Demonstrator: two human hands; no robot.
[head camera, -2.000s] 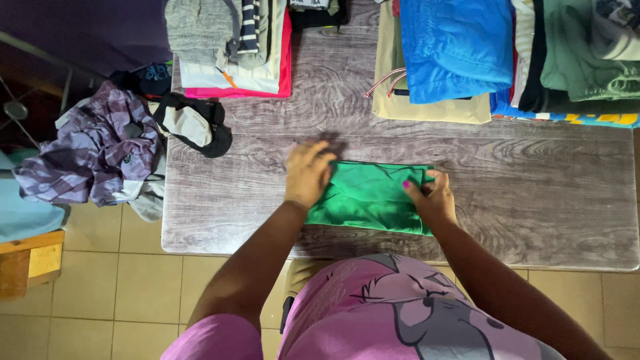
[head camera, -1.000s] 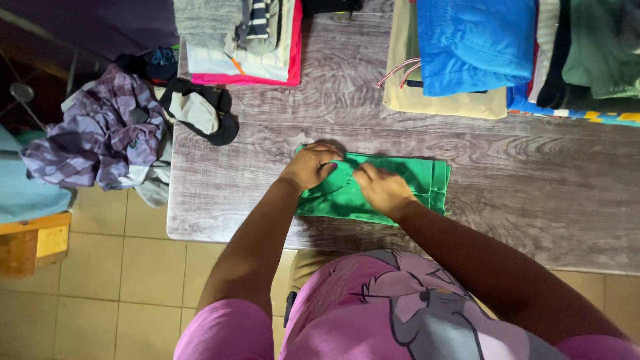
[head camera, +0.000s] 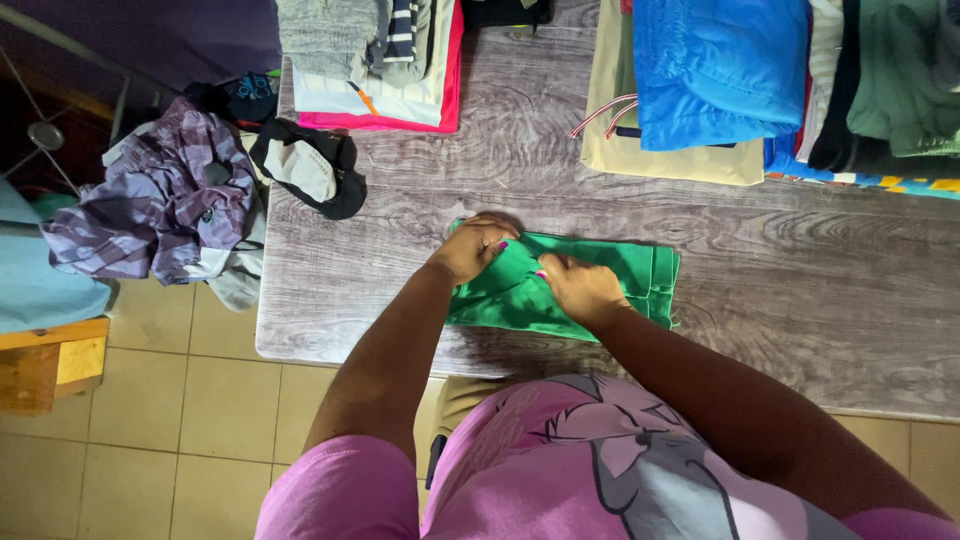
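Observation:
A green cloth garment (head camera: 622, 259), folded into a rough rectangle, lies on the wood-grain table (head camera: 750, 292) near its front edge. My left hand (head camera: 480, 244) grips the garment's upper left part, fingers curled over it and thumb on top. Close to its right, my right hand (head camera: 581, 285) pinches a fold near the garment's middle. The cloth is puckered between the two hands. At the garment's right end, stitched hem lines and a few loose threads show. My fingers hide parts of the cloth.
Folded clothes in grey and white (head camera: 330, 37) are stacked at the back left, blue shorts (head camera: 720, 75) and other garments at the back right. Black and white socks (head camera: 300, 169) lie at the left edge, beside a heap with a purple patterned garment (head camera: 180, 195). A wooden piece (head camera: 52, 367) stands lower left.
My right hand has moved left from the garment's right end to its middle, where it now grips the cloth. Two seconds ago my left hand was at the garment's left edge with fingers spread.

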